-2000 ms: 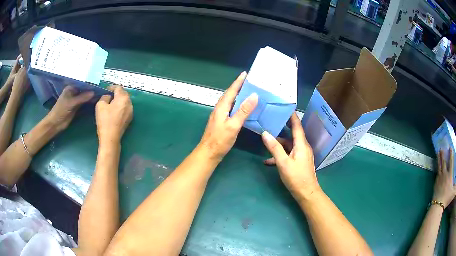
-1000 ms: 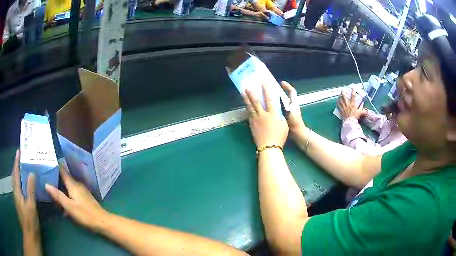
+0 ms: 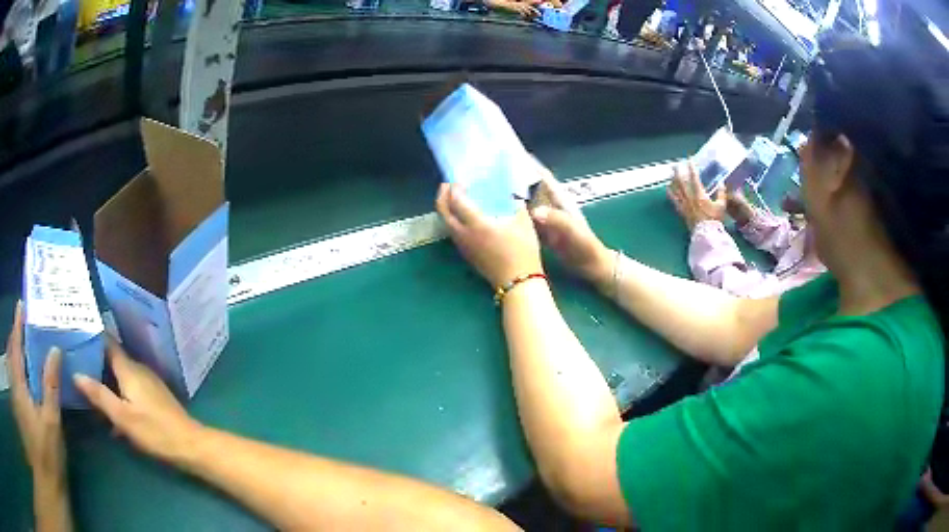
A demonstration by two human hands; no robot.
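A white and light blue carton (image 3: 65,301) is at the far left, tilted, between my two hands. My left hand (image 3: 37,400) lies along its left and near side at the picture's left edge, thumb on the blue face. My right hand (image 3: 140,400) is at its lower right side, fingers partly behind the carton. A standing open carton (image 3: 198,301) is upright on the bench just right of the held one, its brown inside showing and a tall flap raised at the back.
A person in a green top (image 3: 801,416) on the right holds a similar carton (image 3: 479,151). Beyond, hands in pink sleeves hold another carton (image 3: 718,159). A chipped white post (image 3: 211,78) stands behind the open carton. A pale metal strip (image 3: 333,249) edges the green worktop (image 3: 354,364).
The view has swung right since the first frame. The neighbour's carton has moved left and that head has turned away. My hands stay on the carton.
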